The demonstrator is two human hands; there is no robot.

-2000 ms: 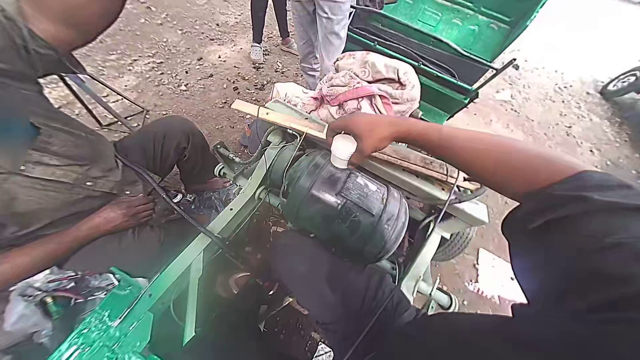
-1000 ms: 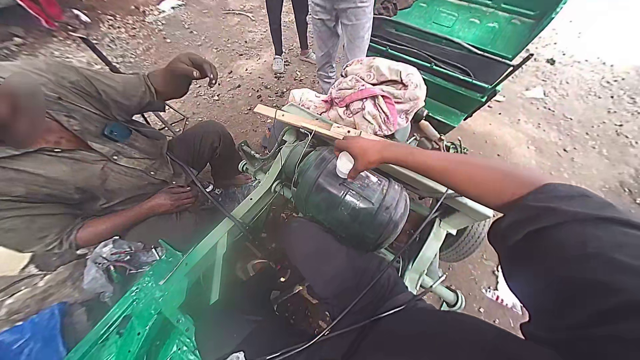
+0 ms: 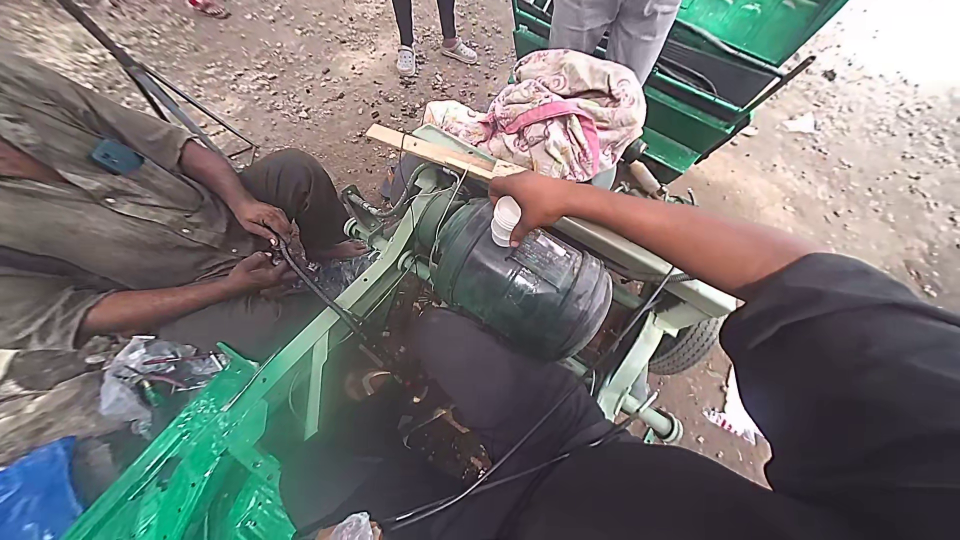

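Observation:
My right hand (image 3: 529,201) holds a small white plastic cup (image 3: 505,219), mouth toward the camera, above a dark translucent plastic barrel (image 3: 525,281). The barrel lies on its side across a light green metal frame (image 3: 375,281). Beside my fingers, a wooden strip (image 3: 431,152) runs along the frame's far edge. A patterned cloth with a pink band (image 3: 570,112) is bundled just beyond my wrist. My left hand does not show. Black cables (image 3: 517,457) cross over my dark-clothed legs at the bottom.
A seated person at left grips a black cable (image 3: 311,285) with both hands. Green painted metal bodywork (image 3: 187,457) lies lower left, near a clear plastic bag (image 3: 139,379) and blue sheet (image 3: 37,487). Two people stand beyond, by a green vehicle body (image 3: 675,112). A tyre (image 3: 686,345) is at right.
The seated person's raised hand has come down, and both hands are now together at the black cable. My right hand still holds the white cup over the barrel.

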